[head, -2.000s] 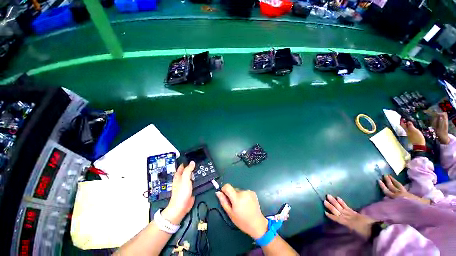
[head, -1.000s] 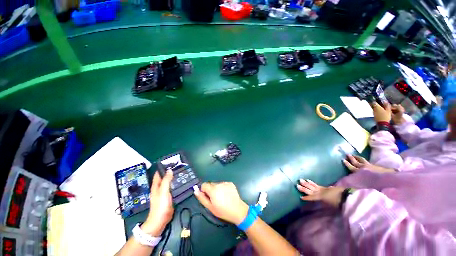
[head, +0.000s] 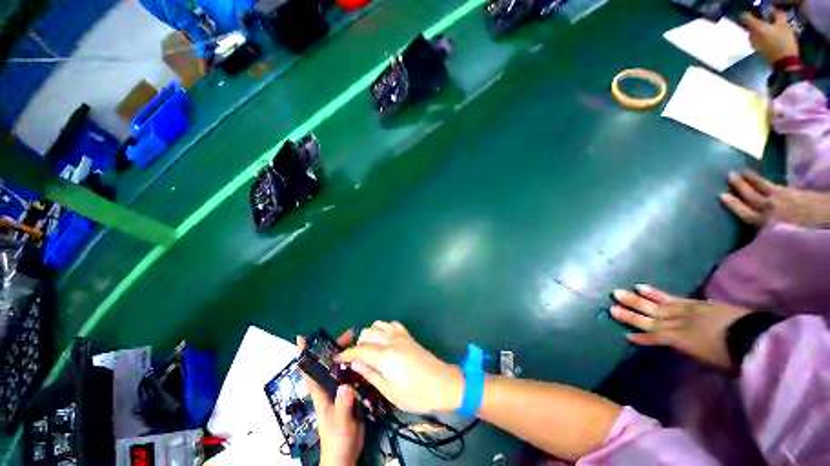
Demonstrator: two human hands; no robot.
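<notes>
A dark handheld unit point(head: 320, 349) is tilted up off the bench over the white paper. My left hand point(head: 335, 419) is shut around it from below, fingers along its far edge. My right hand point(head: 405, 364) has its fingertips pinched at the unit's right edge; any small part between them is hidden. A second unit, with its blue and silver board point(head: 293, 400) showing, lies beside it to the left, partly covered by my left hand. Black cables point(head: 428, 435) loop below my right hand.
White paper point(head: 244, 391) and a power supply point(head: 159, 452) are at lower left, near a blue bin point(head: 197, 382). Open housings point(head: 284, 187) stand along the green strip. A tape roll point(head: 639, 89) and papers point(head: 719, 111) are upper right. Another person's hand point(head: 678, 323) rests on the bench at right.
The view has turned and tilted. The unit is now raised and tilted between my hands instead of lying flat. The small dark board no longer shows on the bench to the right.
</notes>
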